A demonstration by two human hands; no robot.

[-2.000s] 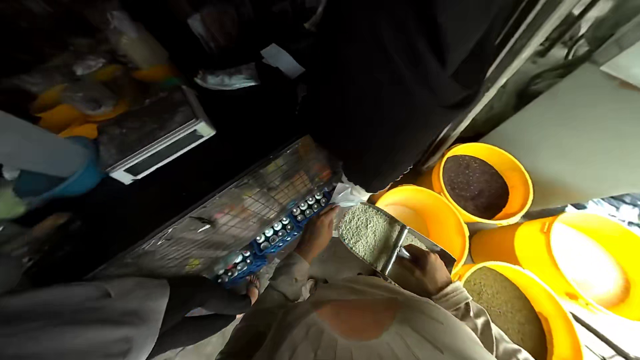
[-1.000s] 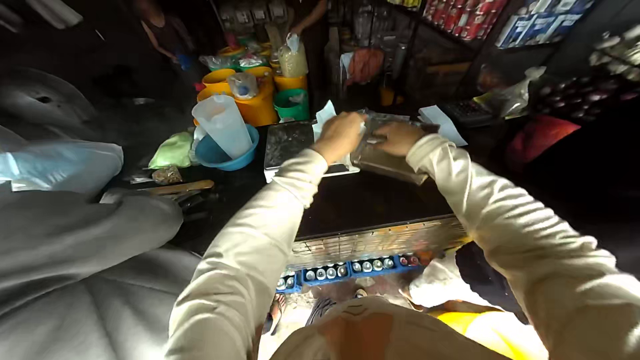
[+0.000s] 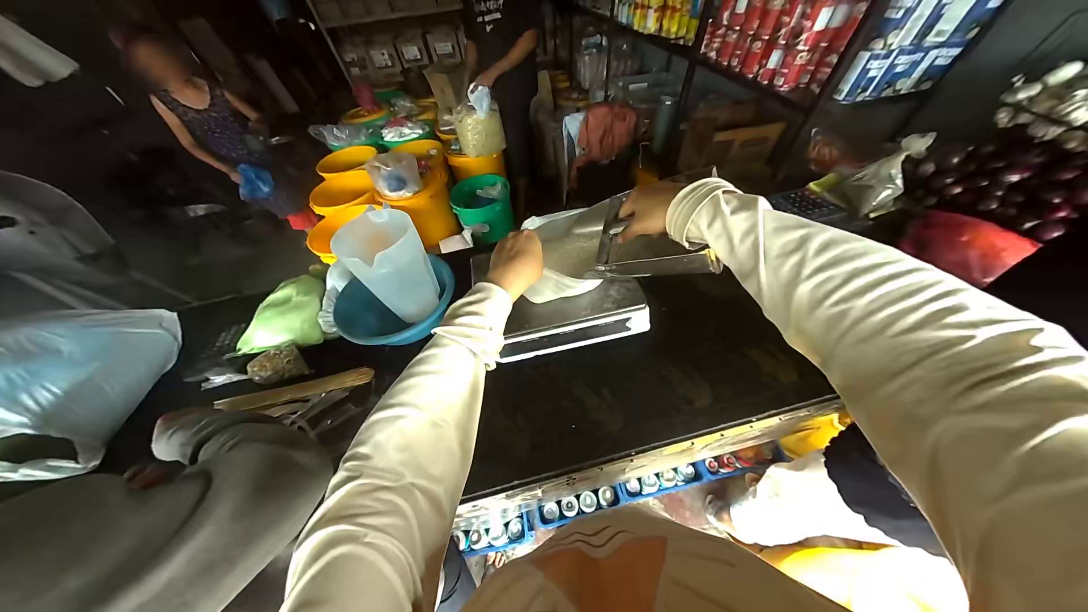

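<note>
My right hand (image 3: 650, 210) grips the handle of a metal scoop (image 3: 654, 265), whose mouth points left into a white plastic bag (image 3: 561, 287). My left hand (image 3: 516, 263) holds the near left edge of that bag. The bag rests on the platform of a weighing scale (image 3: 578, 327) on the black counter. Pale grain (image 3: 571, 252) shows at the mouth of the scoop; how much lies inside the bag is hidden.
Left of the scale, a translucent plastic jug (image 3: 387, 263) stands in a blue basin (image 3: 344, 316), beside a green bag (image 3: 285, 314). A person's grey sleeve (image 3: 229, 510) is at the near left. Buckets (image 3: 480, 204) and two people stand beyond; red onions (image 3: 994, 183) lie right.
The view has swung from the yellow buckets up to the counter. My hands, earlier over those buckets with the scoop, are now over the scale. The scoop has tipped towards the bag.
</note>
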